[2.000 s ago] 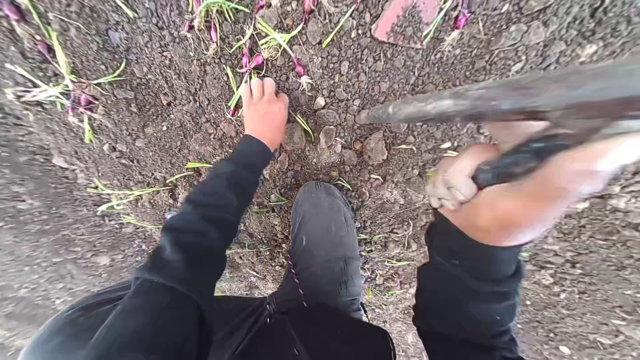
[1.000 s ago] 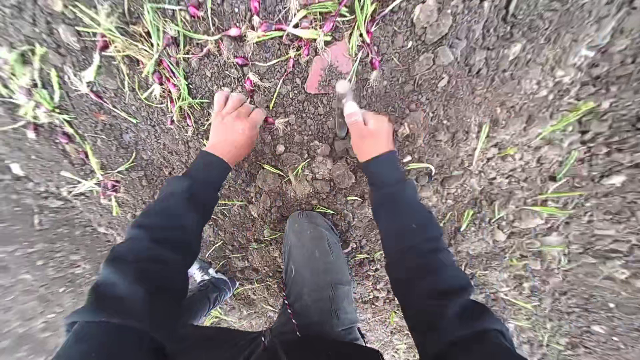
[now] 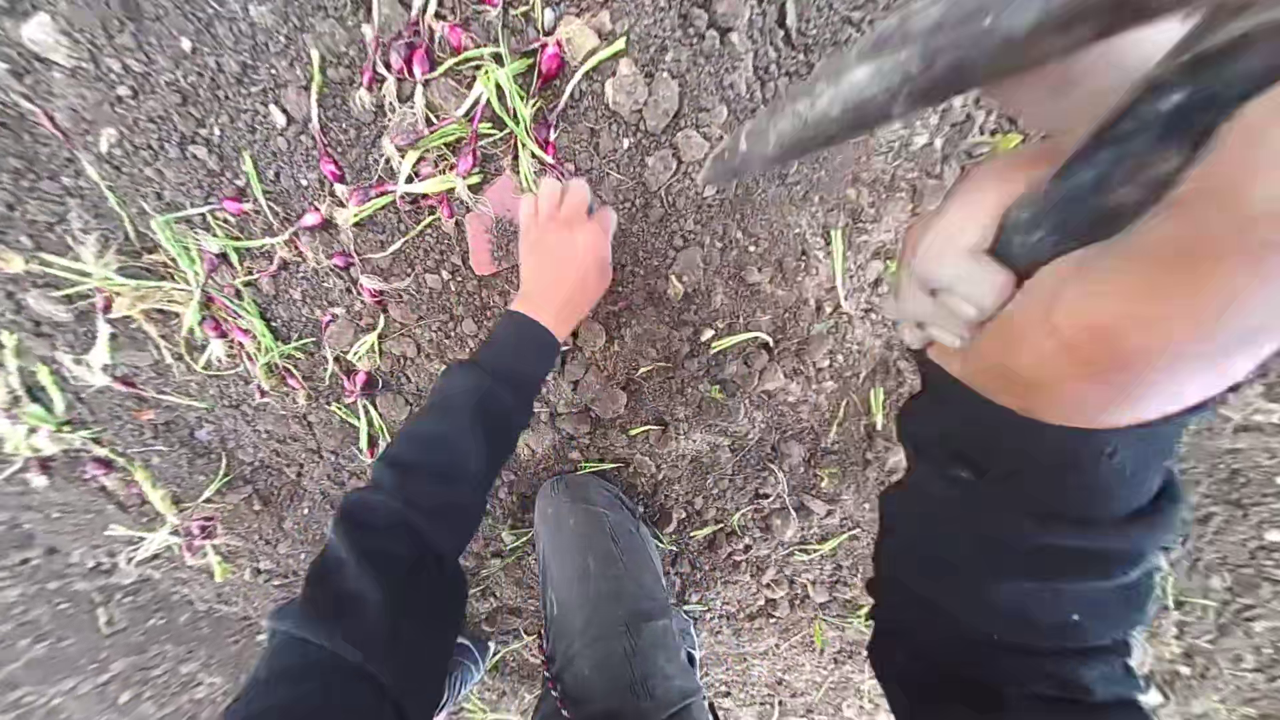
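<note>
My left hand (image 3: 566, 255) is on the soil beside a flat reddish piece (image 3: 481, 243), its fingers curled; whether it holds anything is hidden. Small red onions with green tops (image 3: 468, 155) lie just above and left of it. On the right my right hand (image 3: 950, 265) is raised near the camera, closed around the dark handle (image 3: 1110, 185) of a hand tool. The tool's long, worn, pointed part (image 3: 850, 105) reaches left over the soil, blurred and cut off by the frame edge.
More small red onions with leaves (image 3: 225, 330) are scattered over the soil at the left. My knee in dark trousers (image 3: 610, 590) is at the bottom middle. Cut green leaf pieces (image 3: 740, 341) and small clods (image 3: 605, 400) lie between my arms.
My right hand, low over the soil near the reddish piece one second ago, is now raised at the right with the tool. My left hand has moved to the reddish piece. The view has shifted.
</note>
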